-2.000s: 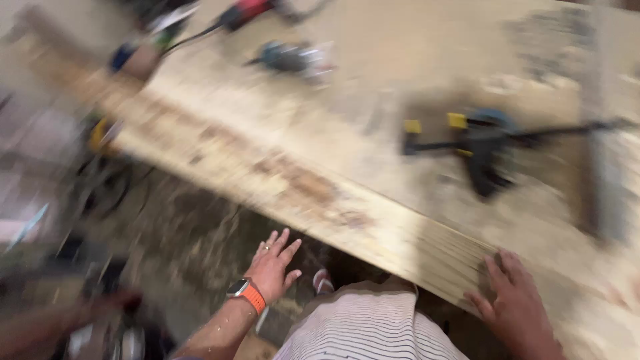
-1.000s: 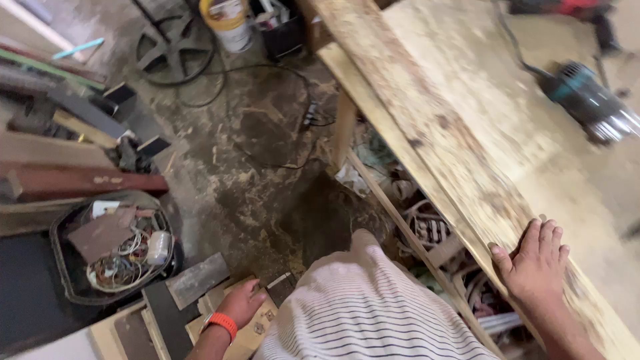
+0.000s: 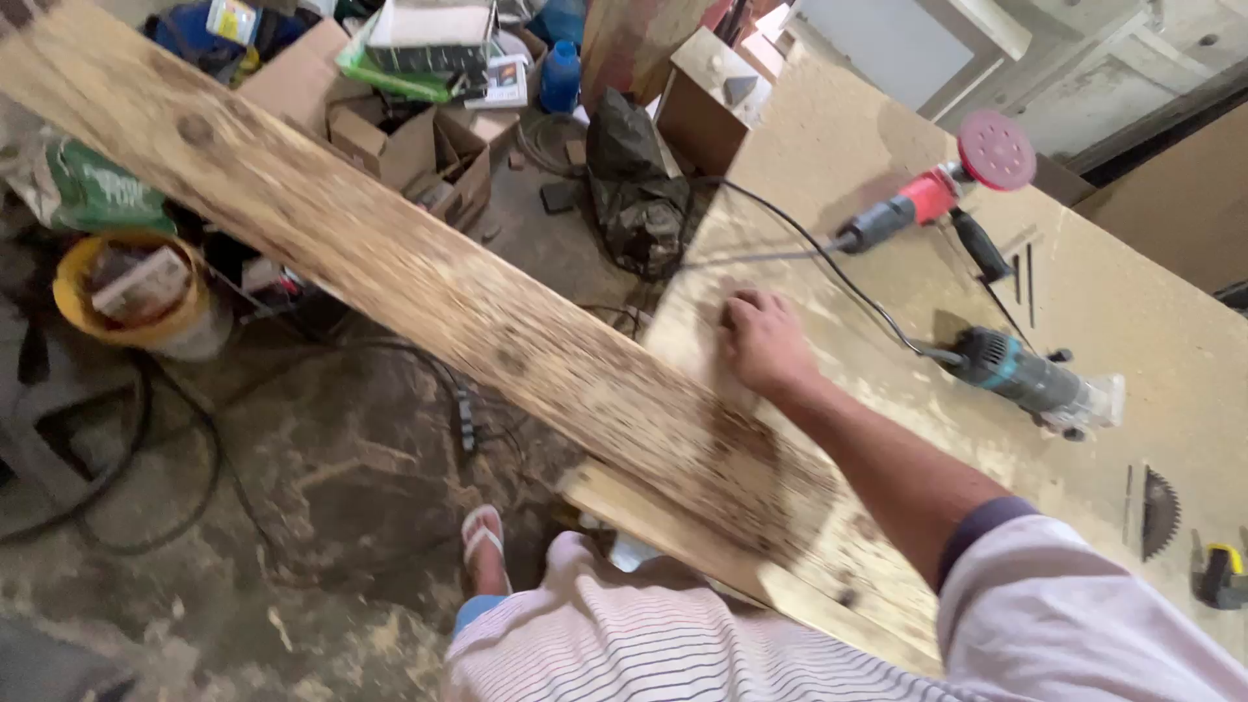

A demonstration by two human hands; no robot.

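Note:
A long rough wooden plank (image 3: 419,263) runs from the upper left to the workbench top (image 3: 877,322), overhanging its near corner. My right hand (image 3: 765,341) rests on the bench just beyond the plank, its fingers partly curled; whether it holds anything cannot be told. My left hand is out of view. To the right of my right hand lie an angle grinder with a red sanding pad (image 3: 907,210) and a teal and black trim router (image 3: 1033,380). A narrower pale board (image 3: 663,526) lies along the bench's near edge, beneath the plank.
Black cords cross the bench and the floor. A yellow-rimmed bucket (image 3: 127,292) stands under the plank at left. Open cardboard boxes (image 3: 429,161) and a dark plastic bag (image 3: 634,185) lie beyond it. A circular saw blade (image 3: 1160,515) is on the bench at right.
The view has swung considerably. My left hand, low in both earlier frames, has left view. My right hand, on the wood one second ago, is now on the bench top beyond the plank.

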